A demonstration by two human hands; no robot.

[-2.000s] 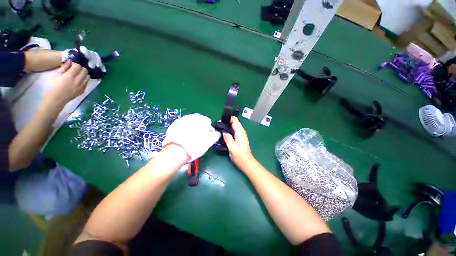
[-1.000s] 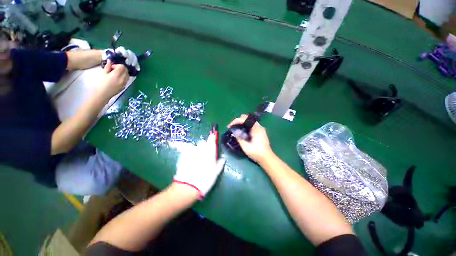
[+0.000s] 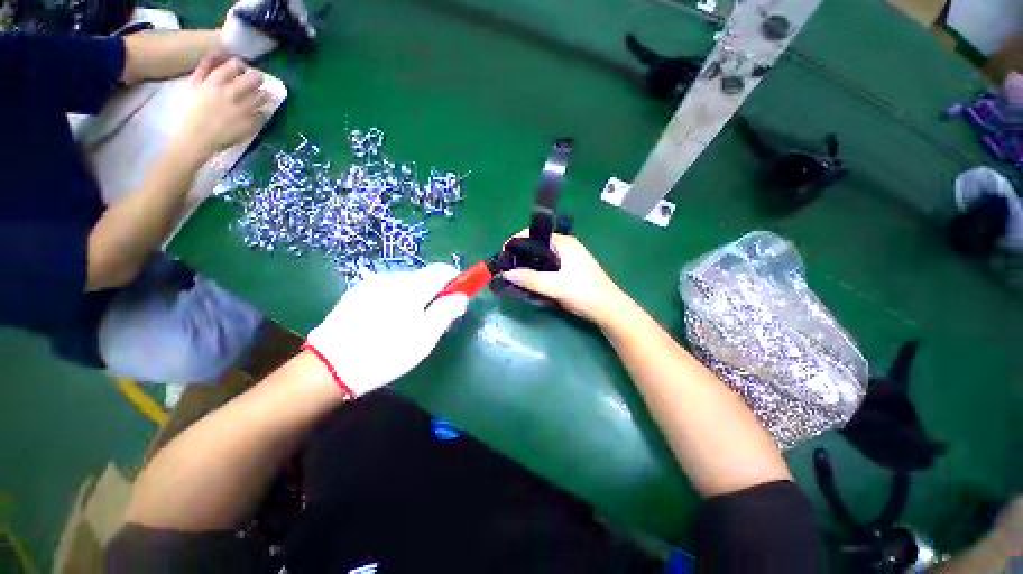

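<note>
My left hand (image 3: 393, 325), in a white knit glove with a red cuff edge, is closed around a red-handled tool (image 3: 463, 285). The tool's dark tip reaches the black fan base (image 3: 527, 256); whether it touches a part inside cannot be told. My bare right hand (image 3: 572, 275) holds the base from the right. The base's curved arm (image 3: 551, 185) stands upright above it. A heap of silvery wire clips (image 3: 337, 207) lies on the green bench to the left of the base.
An open clear bag (image 3: 774, 336) of tiny silvery parts lies right of my right forearm. A perforated metal post (image 3: 718, 101) rises behind the base. More black bases (image 3: 892, 415) lie at the right and far side. A neighbour's arms (image 3: 168, 168) rest over a white sheet (image 3: 135, 146) at left.
My left hand took up the red-handled tool from the bench and brought its tip to the base. The base's arm has swung upright in my right hand. The neighbour's bare hand moved off their part.
</note>
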